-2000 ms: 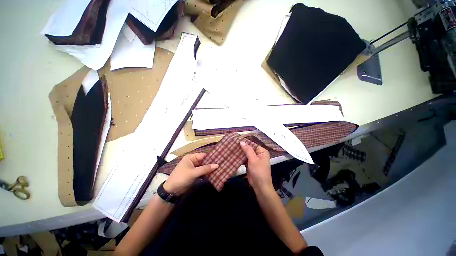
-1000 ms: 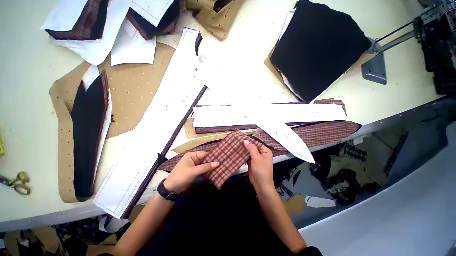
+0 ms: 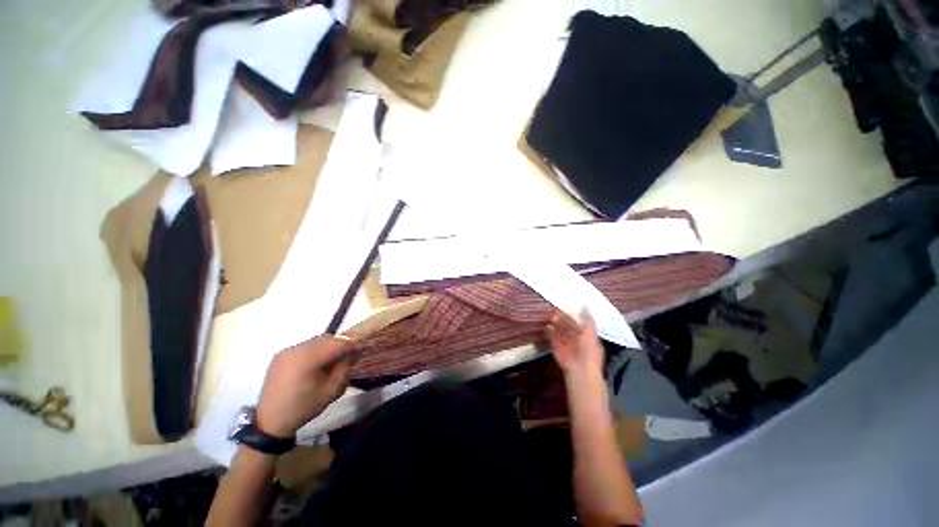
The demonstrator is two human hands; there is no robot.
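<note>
Long reddish-brown checked fabric pieces [image 3: 659,282] lie along the table's front edge, with a folded or overlapping part [image 3: 445,317] near their middle. My left hand [image 3: 307,379], with a watch on its wrist, pinches their left end. My right hand [image 3: 575,342] has its fingers curled on their front edge, beside the tip of a narrow white marker paper piece [image 3: 587,302] that crosses them. Another white-topped cut stack [image 3: 453,257] lies just behind. The image is slightly blurred.
A large black cut stack [image 3: 628,113] lies near the cutting machine's base plate [image 3: 752,137]. Long white marker paper [image 3: 299,270], kraft paper [image 3: 263,206] and a narrow black stack [image 3: 177,319] lie left. Gold-handled shears [image 3: 54,409] lie far left; scraps [image 3: 721,386] lie on the floor.
The small checked piece held up between both hands is lowered onto the long fabric. My left hand has moved left to the fabric's end; my right hand has moved right and slightly down.
</note>
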